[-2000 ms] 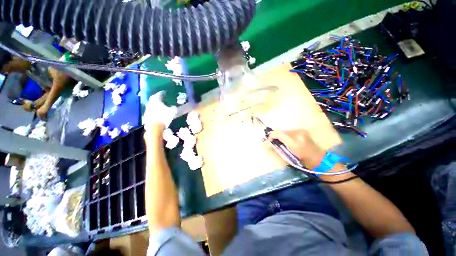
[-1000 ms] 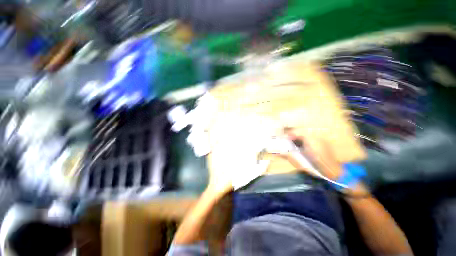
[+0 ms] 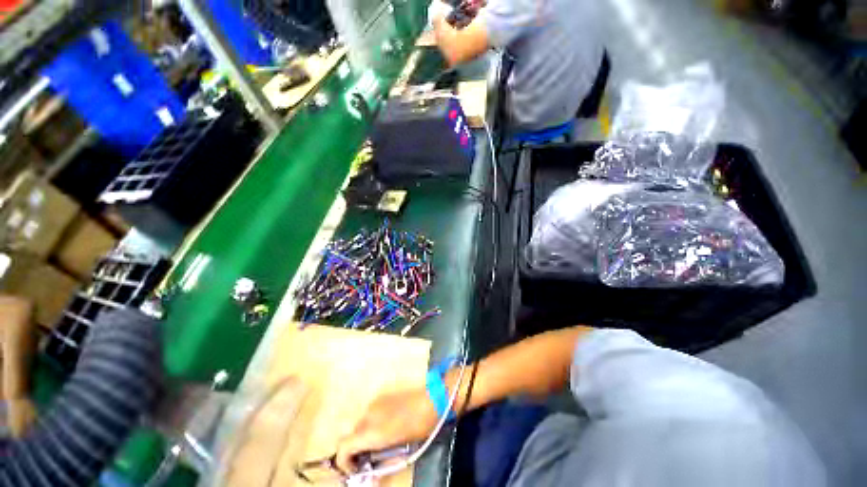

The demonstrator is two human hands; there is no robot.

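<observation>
My bare right hand [image 3: 385,428], with a blue wrist strap [image 3: 439,388], is low in the picture over the tan work board [image 3: 371,366]. Its fingers are closed on a slim pen-like tool [image 3: 333,466], perhaps a soldering iron, whose tip points left. A white cable [image 3: 447,423] loops from the tool past the wrist. A pile of components with blue, red and black leads [image 3: 366,285] lies beyond the board. My left hand is not in view.
A ribbed hose [image 3: 86,399] and blurred clear hood [image 3: 195,409] stand at lower left. A dark box [image 3: 423,138] sits beyond the pile. A green conveyor [image 3: 228,247] runs along the left. A black bin [image 3: 665,319] holds bagged parts [image 3: 684,243] at right. Another person [image 3: 547,62] sits ahead.
The view has swung right, bringing the bin and other person in. The gloved left hand, white housings and my lap-side view of the board have left the picture. My right hand still holds the tool.
</observation>
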